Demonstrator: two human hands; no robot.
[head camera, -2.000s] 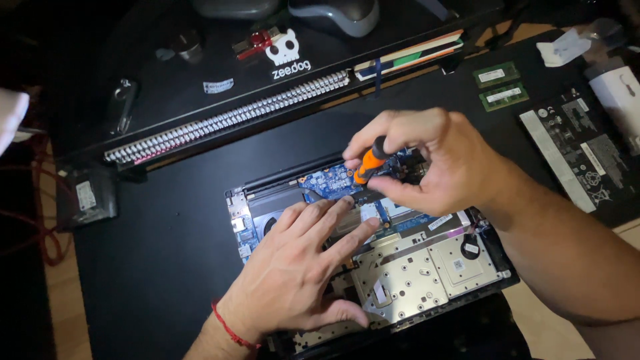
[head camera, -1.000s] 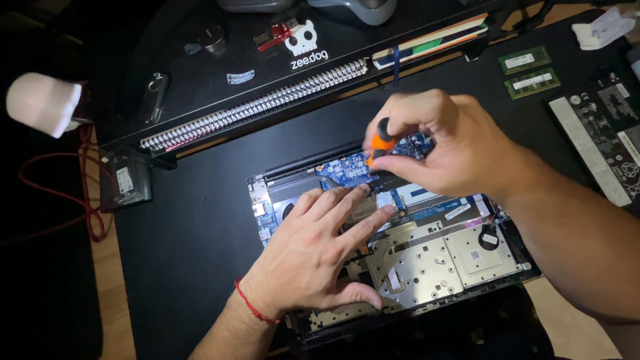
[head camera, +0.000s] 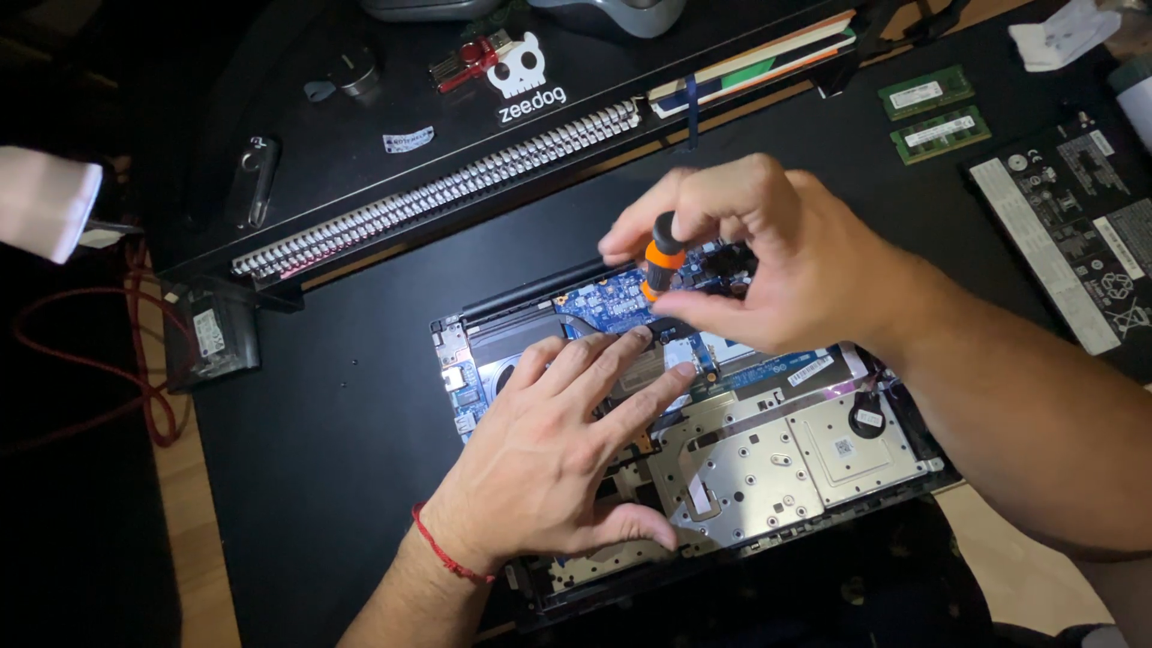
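Note:
An opened laptop base (head camera: 747, 468) lies on the black desk, its blue circuit board (head camera: 612, 301) and metal plate exposed. My right hand (head camera: 765, 252) is over the board's upper part, with thumb and fingers around an orange and black screwdriver (head camera: 664, 256) that stands nearly upright. The screwdriver's tip is hidden. My left hand (head camera: 576, 441) lies spread and palm down across the laptop's left and middle, its fingertips near a dark heat pipe and the fan (head camera: 506, 373). A red cord bracelet is around the left wrist.
Two memory modules (head camera: 940, 133) and a laptop battery (head camera: 1071, 243) lie at the right. A black shelf (head camera: 333, 193) with a spiral binding (head camera: 441, 193) runs behind the laptop. At the left are a black adapter box (head camera: 211, 337), a red cable (head camera: 135, 360) and a white lamp head (head camera: 49, 202).
My right hand's fingers have shifted and opened somewhat around the screwdriver, which stays over the board. My left hand remains spread on the laptop. The view has shifted slightly.

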